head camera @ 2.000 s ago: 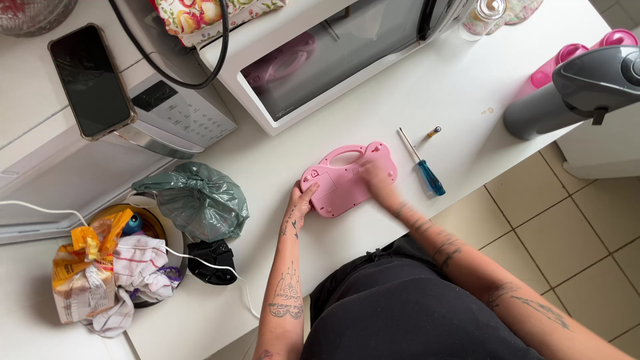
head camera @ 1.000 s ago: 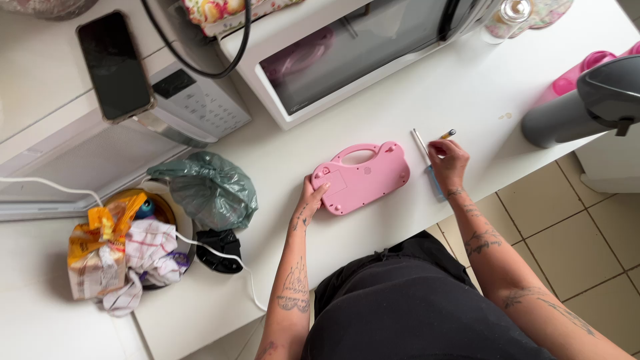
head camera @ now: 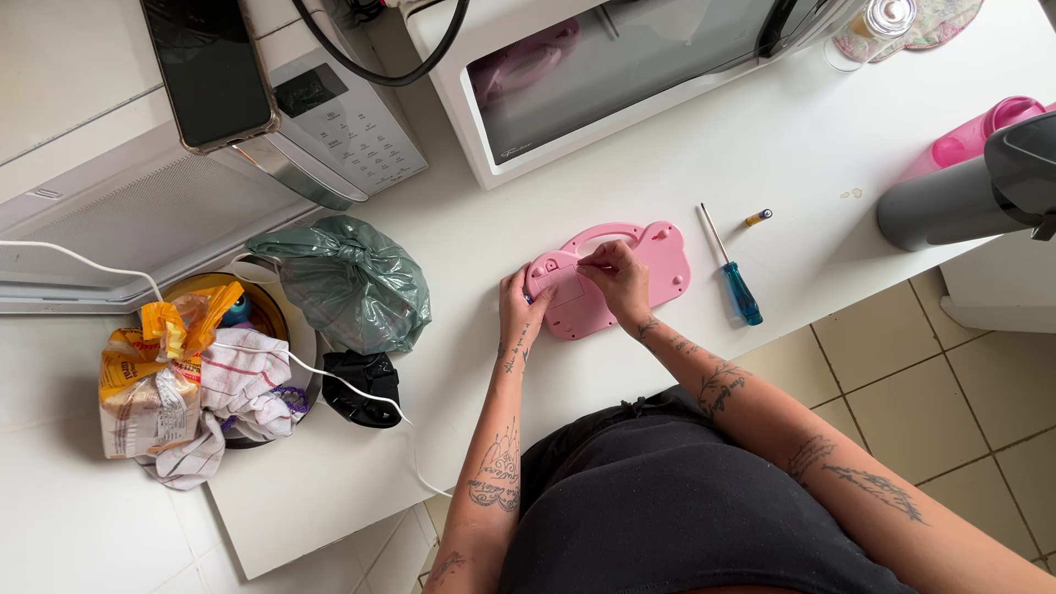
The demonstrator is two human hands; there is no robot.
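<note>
A pink plastic toy case with a handle (head camera: 652, 272) lies on the white counter with its screw-holed back up. My left hand (head camera: 524, 305) grips its left end, the thumb on the rectangular battery cover (head camera: 559, 286). Over the cover's upper right edge, my right hand (head camera: 615, 272) has its thumb and fingertips pinched together; whether something small is between them cannot be told. To the right lies a screwdriver with a blue handle (head camera: 742, 294), its tip pointing away from me. A small battery (head camera: 758, 217) rests beside its shaft.
Behind the toy stands a white microwave oven (head camera: 495, 165). At left are a phone (head camera: 213, 74), a tied green plastic bag (head camera: 355, 289), a bread bag (head camera: 157, 379), a cloth (head camera: 247, 384) and a white cable (head camera: 363, 389). A grey thermos (head camera: 940, 206) stands at right.
My right hand has moved from beside the screwdriver back to the toy's battery cover. My left hand still holds the toy's left end. The view has shifted somewhat.
</note>
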